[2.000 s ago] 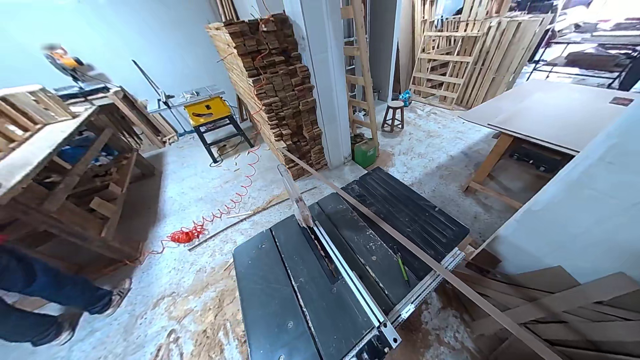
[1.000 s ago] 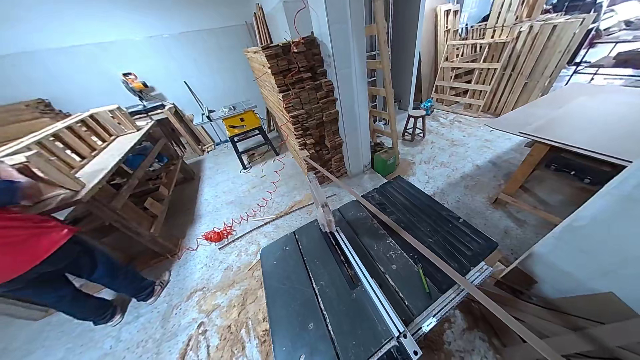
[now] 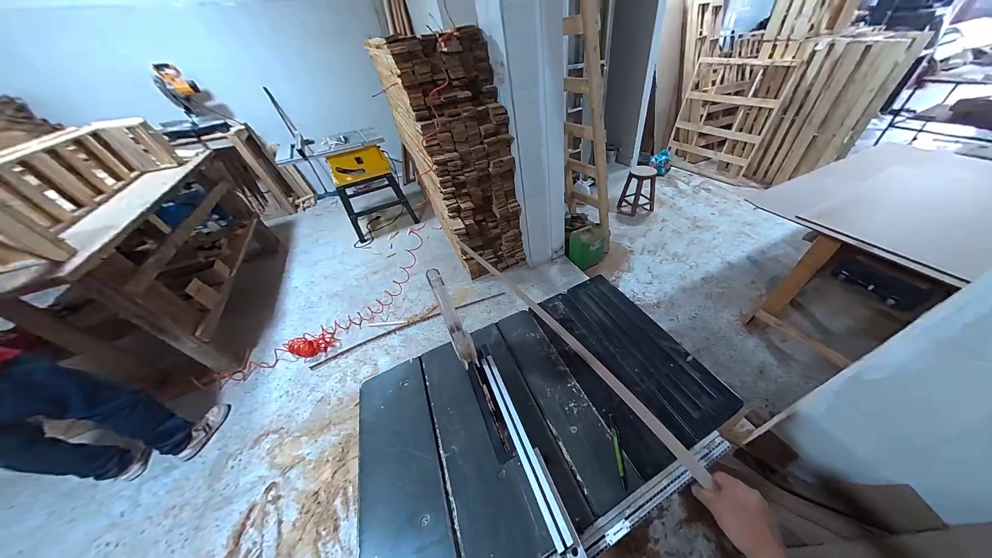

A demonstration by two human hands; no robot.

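My right hand (image 3: 736, 508) grips the near end of a long thin wooden strip (image 3: 597, 364) at the lower right, just past the table saw's edge rail. The strip slants across the black table saw top (image 3: 403, 457), its far end toward the stacked boards. Left of it, the metal rip fence (image 3: 527, 457) runs beside the blade slot, and a clear blade guard (image 3: 452, 318) stands tilted up behind the slot. A green pen or pencil (image 3: 618, 453) lies on the top between fence and strip. My left hand is out of view.
A person's legs (image 3: 85, 411) are at the left, by a wooden workbench (image 3: 147, 310). A coiled red air hose (image 3: 310, 345) lies on the floor. Stacked boards (image 3: 473, 147) and a green can (image 3: 587, 246) stand beyond the saw. At the right is a large table (image 3: 891, 201).
My right hand has come into view on the strip's near end. The view has shifted. The other person, bent at the bench one second ago, now shows mostly legs.
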